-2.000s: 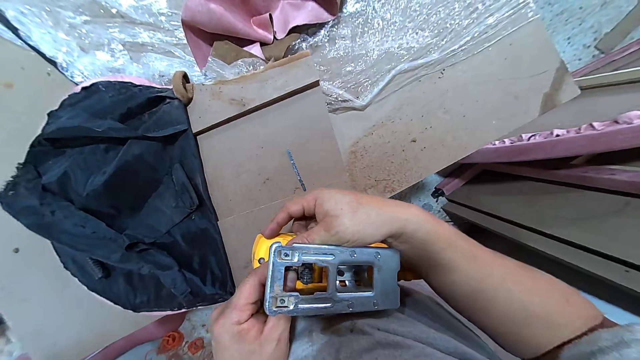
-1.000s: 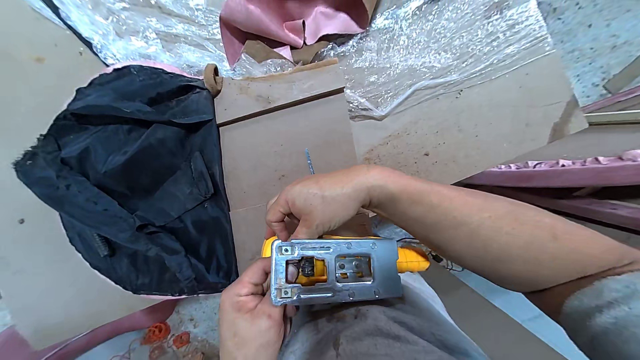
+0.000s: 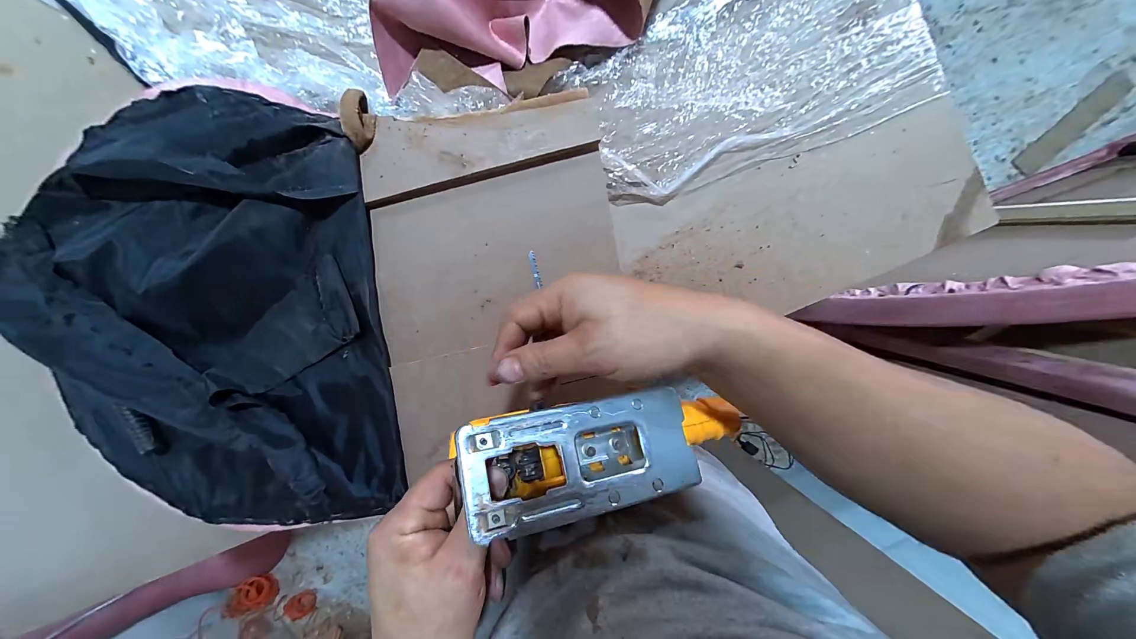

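Observation:
An upturned jigsaw with a yellow body and a metal base plate (image 3: 652, 444) lies near the bottom middle, its sole facing up. My left hand (image 3: 430, 550) grips its front end from below, a fingertip showing through the base opening. Just beyond the jigsaw hovers my right hand (image 3: 586, 333), thumb and fingers curled close together. Whether a small thing is between those fingers cannot be told. A slim jigsaw blade (image 3: 534, 268) shows on the cardboard beyond the right hand, its near end hidden by the hand.
Black fabric on a pink-edged padded piece (image 3: 204, 302) lies at left, with a tape roll (image 3: 358, 120) at its corner. Brown cardboard (image 3: 488, 240), clear plastic film (image 3: 754, 80) and pink upholstery material (image 3: 497, 27) lie beyond. Pink-covered frame parts (image 3: 976, 306) are at right; orange cord (image 3: 253, 593) is lower left.
My right hand has come off the jigsaw and is now beyond it. The jigsaw, still in my left hand, has tilted slightly, its rear end turned away from me.

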